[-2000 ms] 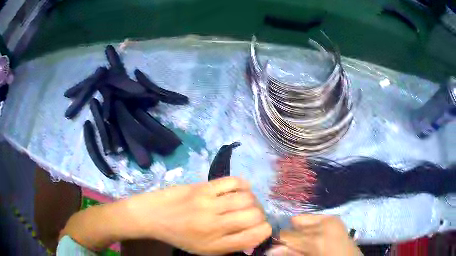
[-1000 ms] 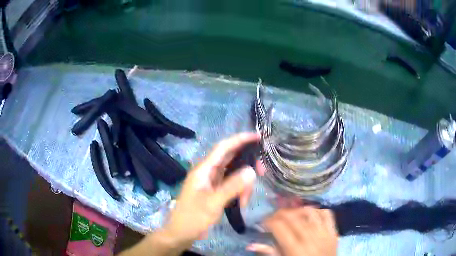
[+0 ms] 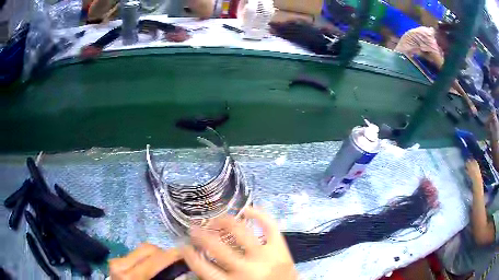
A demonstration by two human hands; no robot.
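My left hand is at the bottom edge, partly cut off, with its fingers closed on a black sleeve. My right hand is blurred, just right of it, over the lower edge of the silver metal strip stack. What its fingers touch is unclear. A loose pile of black sleeves lies at the left. A long black wire bundle runs right from beside my right hand. Its reddish ends show at the far right; its near end is mostly hidden by the hand.
A white and blue spray can stands right of the metal stack. Two dark curved pieces lie on the green conveyor belt. Other workers' hands show across the belt; another worker's arm is at the right.
The view has swung right and up, showing the far bench and other workers. My left hand's spread fingers have closed on the sleeve, and my hands are closer together.
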